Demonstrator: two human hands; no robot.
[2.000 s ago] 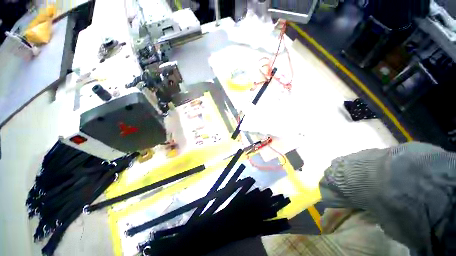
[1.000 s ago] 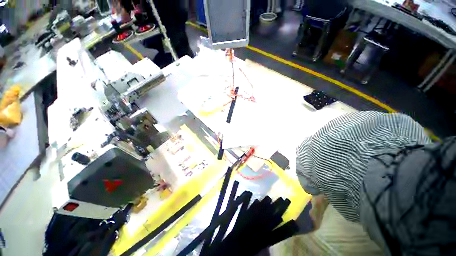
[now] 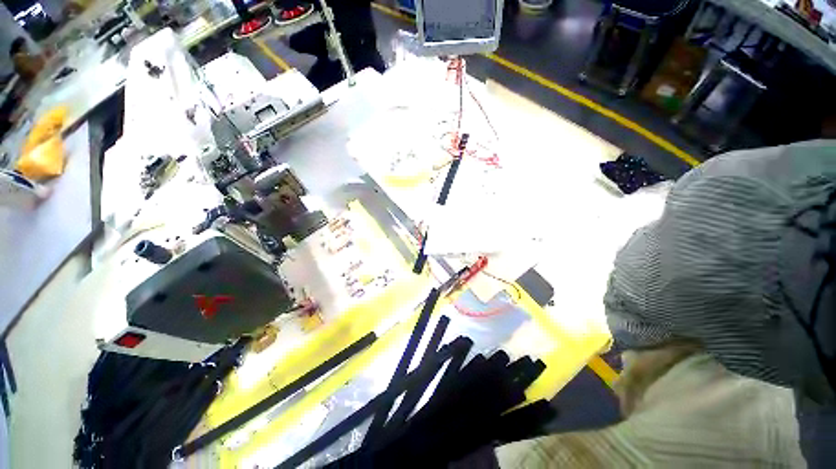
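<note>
Several loose black straps (image 3: 458,403) lie fanned out at the front of the worktop. One single strap (image 3: 284,394) lies apart on the yellow tape edging (image 3: 316,330). A pile of black straps (image 3: 137,403) lies left of the white sewing machine (image 3: 156,229), below its grey cover with a red logo. Tiny rings (image 3: 357,270) are scattered on the plate right of the needle area. Red-handled snips (image 3: 472,272) lie beyond the straps. A grey striped sleeve of my right arm shows at the right; my right hand cannot be made out below it. My left hand is not in view.
A thin red cord (image 3: 458,142), a yellow tape roll (image 3: 403,169) and a dark dotted cloth (image 3: 628,171) lie on the tabletop. A screen (image 3: 460,23) stands at the back. Other tables, stools and a yellow floor line (image 3: 587,105) are beyond.
The camera view has swung, shifting the machine and table. The right sleeve has moved up and right in view. The straps look unmoved on the worktop.
</note>
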